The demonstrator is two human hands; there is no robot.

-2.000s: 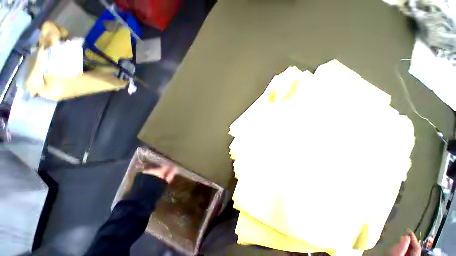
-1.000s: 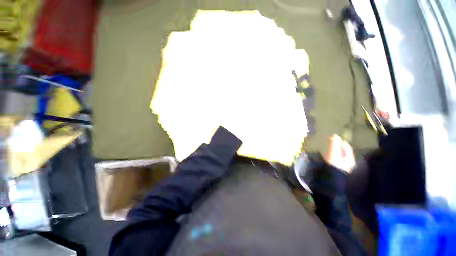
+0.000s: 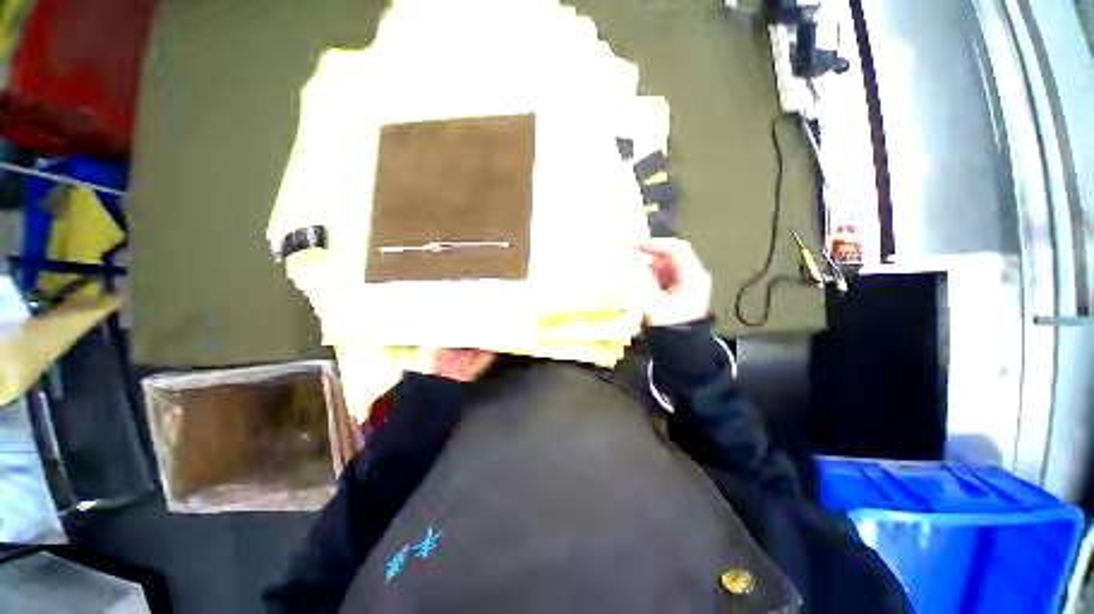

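A stack of yellow bag panels (image 3: pixel 576 180), glaring to white, lies on the olive-green bench in front of me. On the top panel is a brown pocket lining (image 3: pixel 454 180) with a thin pale pocket zipper (image 3: pixel 444 247) across its lower part. My left hand (image 3: pixel 463 362) is at the front edge of the stack, below the lining; its fingers are partly hidden and I cannot tell if it grips. My right hand (image 3: pixel 678 282) is at the right edge of the stack, fingers bent against the panels; whether it holds anything is unclear. Small black patches (image 3: pixel 654 180) show at the panel edges.
A plastic-lined waste carton (image 3: pixel 246 438) stands below the bench edge at left. A blue plastic crate (image 3: pixel 960 534) is at lower right. A corded yellow-handled tool (image 3: pixel 806 256) and a red-and-white can or bottle (image 3: pixel 847 250) lie at the right bench edge. A red item (image 3: pixel 78 72) is at upper left.
The view has shifted. The brown lining now shows on top of the stack. My right hand has moved from the bench's right side onto the stack's edge. My left hand now shows at the front edge.
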